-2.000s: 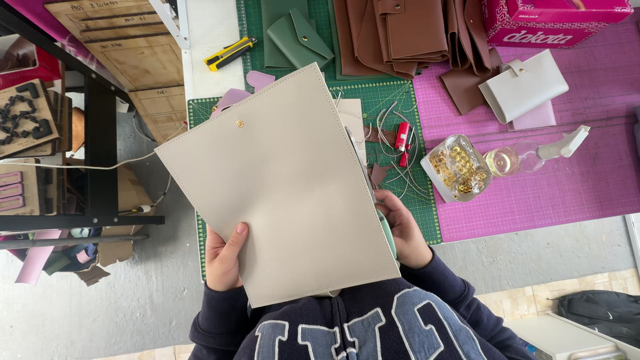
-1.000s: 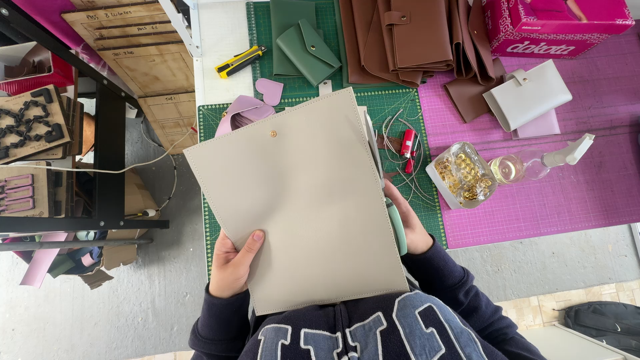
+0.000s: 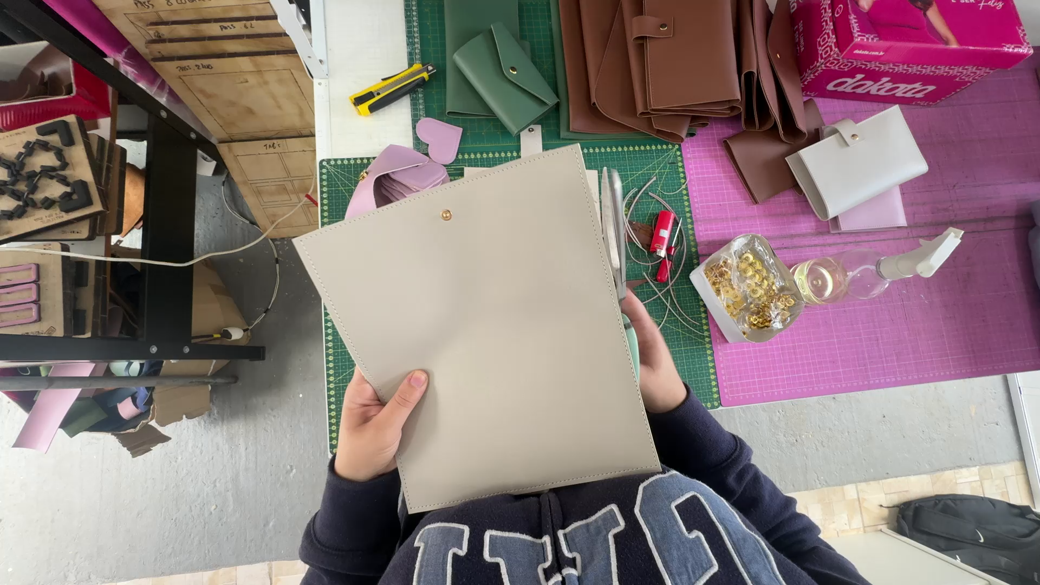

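Note:
A large stitched grey-beige leather panel [image 3: 496,325] with a brass snap near its top edge is tilted in front of me. My left hand [image 3: 378,422] grips its lower left edge, thumb on top. At its right edge my right hand [image 3: 656,353] holds scissors [image 3: 615,231] with mint-green handles; their blades point up and the panel partly covers them. Behind the panel lie a lilac leather piece [image 3: 398,175] and a lilac heart [image 3: 439,140]. Right of the scissors are a red lighter [image 3: 662,232] and loose cords [image 3: 682,305] on the green cutting mat [image 3: 701,357].
Green [image 3: 505,77] and brown leather pouches [image 3: 691,65], a yellow utility knife [image 3: 393,88] and a pink box [image 3: 910,49] lie farther back. To the right are a white wallet [image 3: 857,162], a container of gold-coloured hardware [image 3: 747,288] and a spray bottle [image 3: 861,275]. A black-framed shelf [image 3: 166,236] stands left.
The panel has shifted down relative to the mat, and the scissor blades beside its right edge show more now. Both hands keep their holds. The view has moved slightly.

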